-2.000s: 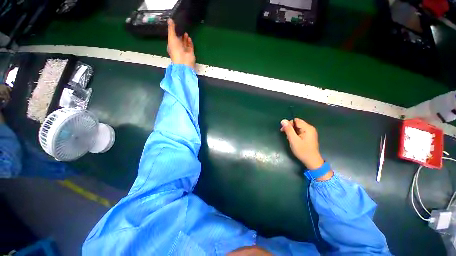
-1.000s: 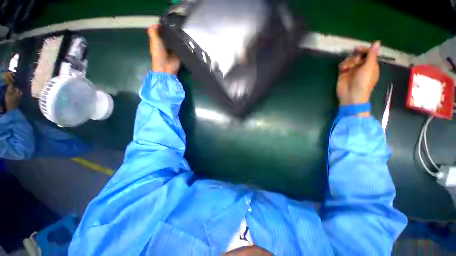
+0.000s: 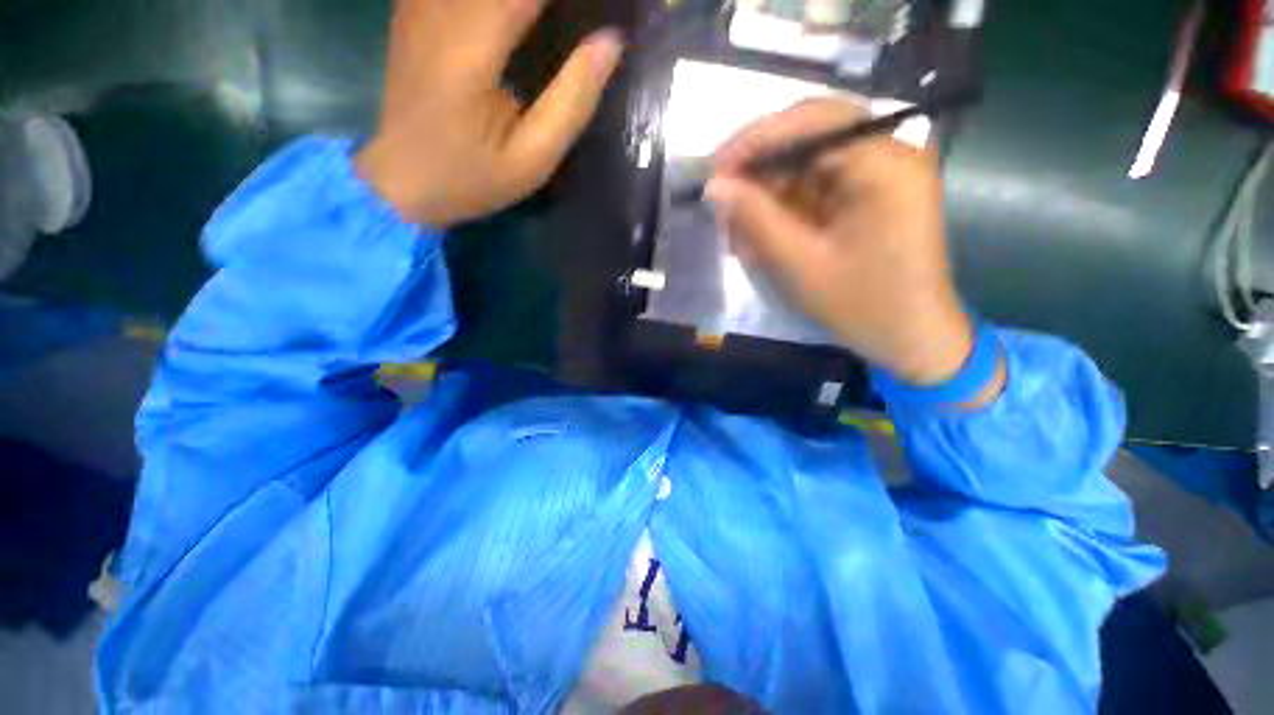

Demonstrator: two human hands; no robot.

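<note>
An open black device housing (image 3: 601, 321) lies on the bench close in front of me. A shiny silver plate (image 3: 699, 266) fills its middle, with a white tab (image 3: 647, 279) at the plate's left edge and a small orange contact (image 3: 710, 341) at its near edge. My right hand (image 3: 852, 224) is over the plate and holds a slim black tool (image 3: 838, 137), slightly blurred. The tool's tip is near the plate's left part. My left hand (image 3: 475, 119) is at the housing's left side with thumb and fingers apart; its far fingers are cut off by the top edge.
The circuit board (image 3: 824, 28) shows at the housing's far end. Metal tweezers (image 3: 1157, 133) lie to the right. A red tray (image 3: 1253, 63) is cut off at the top right, with a white cable (image 3: 1234, 252) below it. Part of the white fan (image 3: 49, 175) shows at the left.
The device has come from the far belt onto the bench, close to me. My right hand has moved left over the silver plate with the black tool. The view has tilted downward.
</note>
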